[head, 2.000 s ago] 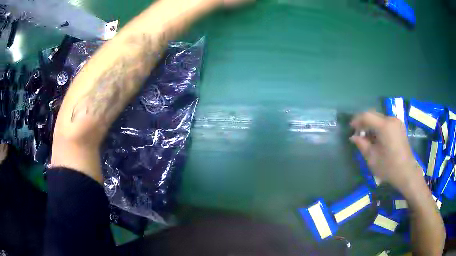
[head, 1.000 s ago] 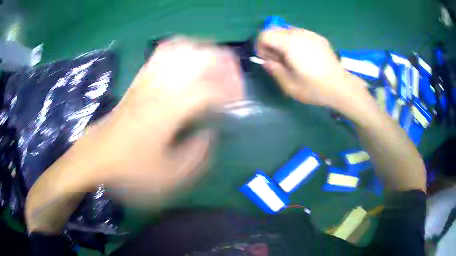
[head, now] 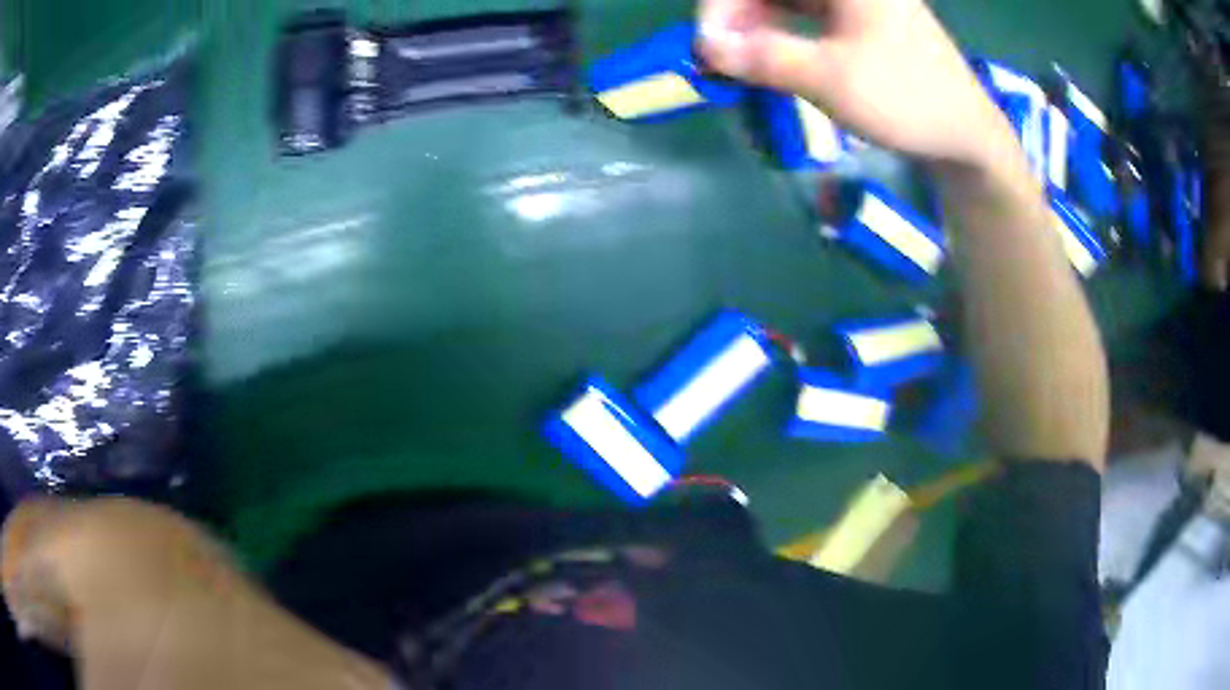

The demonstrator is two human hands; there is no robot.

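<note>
My right hand (head: 843,68), partly cut off by the top edge, has its fingertips on the right end of a blue battery pack (head: 654,95) with a pale strip. To its left lies a long black device housing (head: 472,65) with a recess. A short dark piece (head: 313,84) stands crosswise at its left end; whether they are joined is unclear. Only a blurred bare left forearm shows at the lower left; my left hand cannot be made out.
Several loose blue battery packs (head: 708,378) lie at centre right, some with thin leads. More packs (head: 1059,142) are heaped at upper right. A shiny plastic bag (head: 101,270) over dark contents lies at left. A cream strip (head: 863,526) lies near the lower bench edge.
The view has shifted. My left hand has left the middle, and only its forearm shows at lower left. My right hand is higher in the picture, and the housing now lies uncovered.
</note>
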